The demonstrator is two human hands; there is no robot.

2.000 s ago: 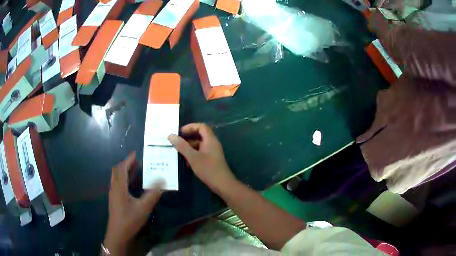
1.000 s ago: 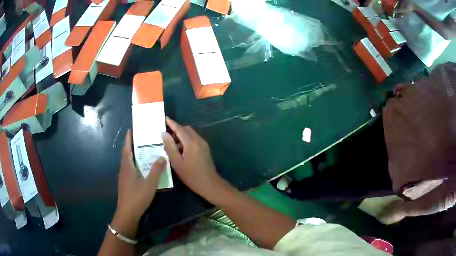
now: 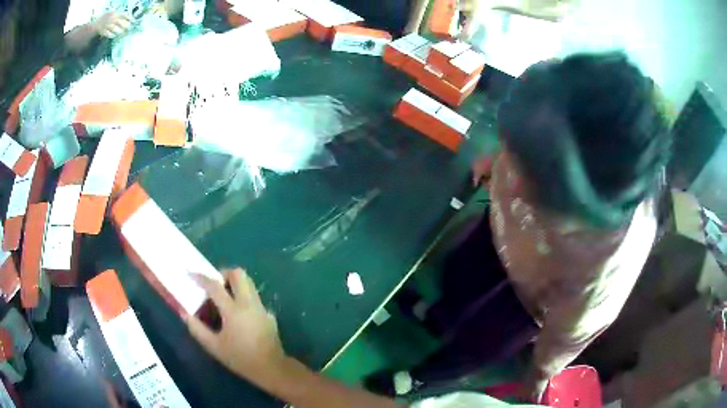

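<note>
A long orange-and-white carton [image 3: 163, 255] lies slanted on the dark green table, white printed side up. My right hand [image 3: 239, 327] grips its near end, thumb and fingers around it. A second carton [image 3: 135, 358] lies left of it, nearer me, with a dark line and small print on its white face; its near end is cut off by the bottom edge. A faint skin-toned blur beside that carton at the bottom edge may be my left hand; its state is hidden.
Cartons, some open, crowd the left [image 3: 60, 223]. Clear plastic bags [image 3: 271, 131] lie mid-table. Stacked cartons [image 3: 450, 72] stand at the far side. A white scrap [image 3: 355, 283] lies near the table edge [image 3: 391, 299]. A person leans in at right; a red stool [image 3: 574, 389] is below.
The view has swung right. My right hand has left the nearer carton and taken hold of the one beyond it. My left hand has nearly or wholly gone from the picture. The person at right has leaned in.
</note>
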